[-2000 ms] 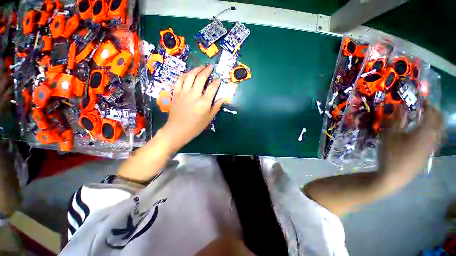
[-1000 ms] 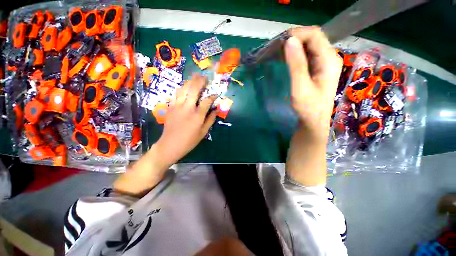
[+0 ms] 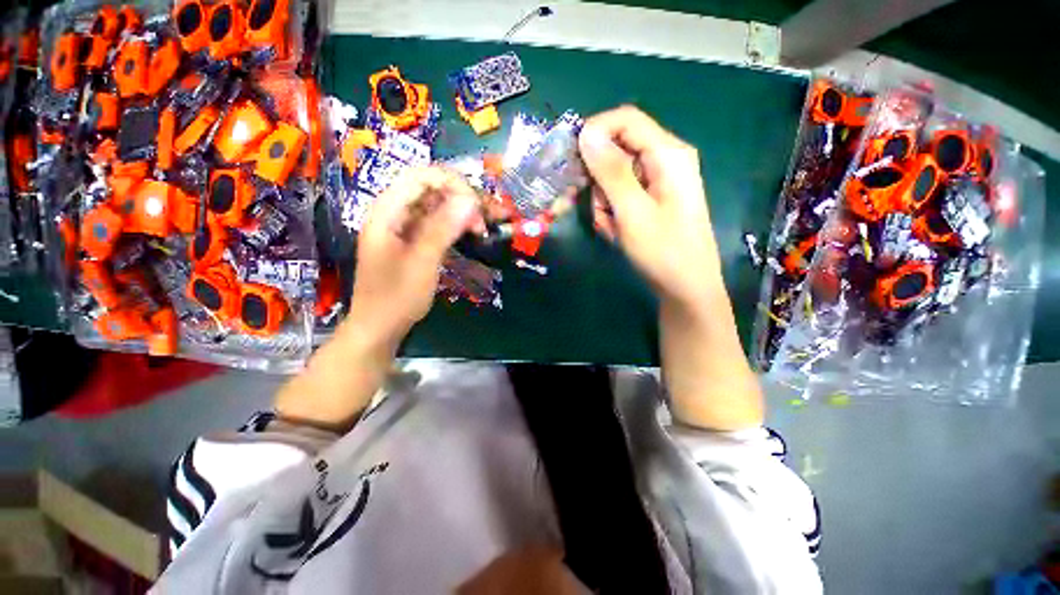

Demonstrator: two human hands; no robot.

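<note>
My right hand (image 3: 657,198) has its thumb and finger pinched at the edge of a pale, shiny, blurred piece (image 3: 539,169), perhaps clear plastic over a board. My left hand (image 3: 407,238) is to its left with the fingers curled in; a dark bit shows at its fingertips, too blurred to tell if it is held. Small orange-red parts (image 3: 529,234) show between the hands. A dark brownish module (image 3: 470,280) lies below them on the green bench (image 3: 651,320).
Pale boards (image 3: 393,163) and an orange housing (image 3: 399,98) lie left of centre. A speckled board (image 3: 496,78) lies farther back. Filled clear bags stand left (image 3: 174,198) and right (image 3: 907,256). A pale rail (image 3: 651,41) runs along the back.
My right hand went from the right bag to the centre with a thin dark piece, then lowered leftward. My left hand lifted off the pile and curled. The brownish module now shows below.
</note>
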